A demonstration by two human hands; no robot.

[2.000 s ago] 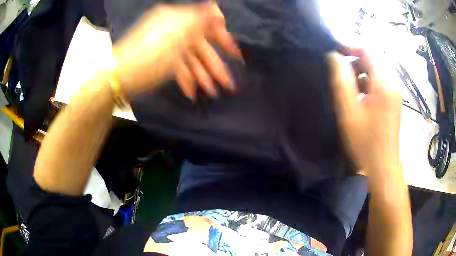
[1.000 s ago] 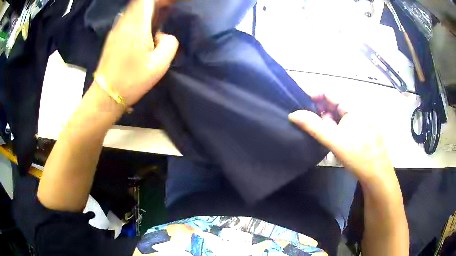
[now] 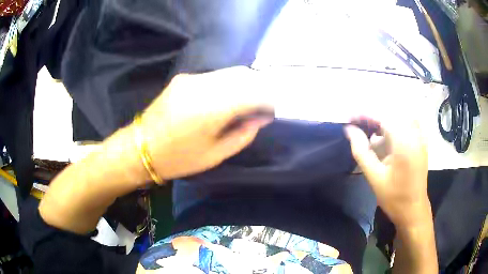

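Observation:
A dark fabric panel (image 3: 310,142) hangs over the table's front edge between my hands, with its upper edge drawn nearly straight. My left hand (image 3: 211,118) pinches that edge at its left end with thumb and fingers; the hand is partly washed out and blurred. My right hand (image 3: 393,160) holds the right end of the edge between thumb and fingers. More dark cloth (image 3: 128,59) lies wrinkled at the upper left, bright blue near the lamp light. Whether it joins the held panel is hidden behind my left hand.
The white table (image 3: 321,91) glares at its middle. Black-handled scissors (image 3: 455,123) lie at right, with a slim metal tool (image 3: 405,56) and a thin brown stick-like tool (image 3: 436,35) above. Dark cloth hangs at far left (image 3: 18,112).
My left hand has moved down and right from the upper left to the panel's edge. The panel's edge is now level instead of slanted. Dark cloth now lies spread at the upper left.

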